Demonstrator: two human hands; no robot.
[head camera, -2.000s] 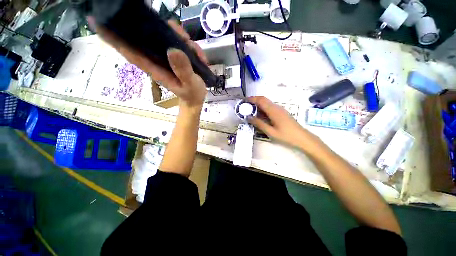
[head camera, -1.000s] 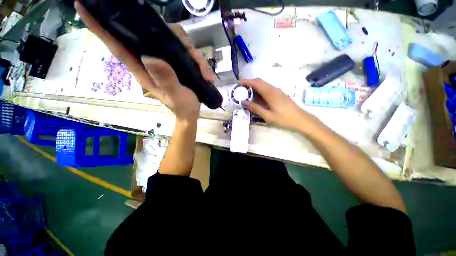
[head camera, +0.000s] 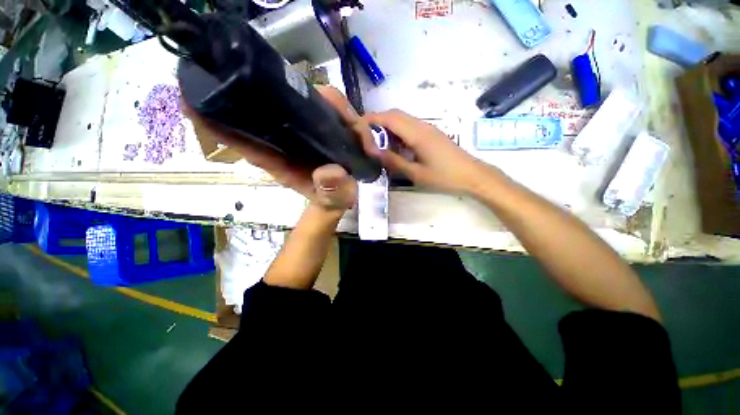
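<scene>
My left hand (head camera: 280, 168) is wrapped around a thick black electric screwdriver (head camera: 264, 101). The screwdriver slants down to the right. Its lower end is over the top of a white handle housing (head camera: 373, 212), and the tip is hidden. The housing stands out toward me at the bench's front edge. Its round white fan head (head camera: 379, 138) is partly covered by the screwdriver and my fingers. My right hand (head camera: 422, 154) grips the fan head from the right. Whether the tip touches a screw cannot be seen.
On the bench (head camera: 438, 219) lie a blue cylinder (head camera: 367, 61), a black elongated object (head camera: 517, 85), a light-blue piece (head camera: 518, 132), a wired blue cell (head camera: 585, 81) and white handle pieces (head camera: 637, 173). Pink-purple parts (head camera: 162, 126) are at left, and a carton (head camera: 706, 154) at right.
The screwdriver in my left hand has come down and right from beside the fan unit to over it. My right hand still holds the fan head. The view has shifted slightly.
</scene>
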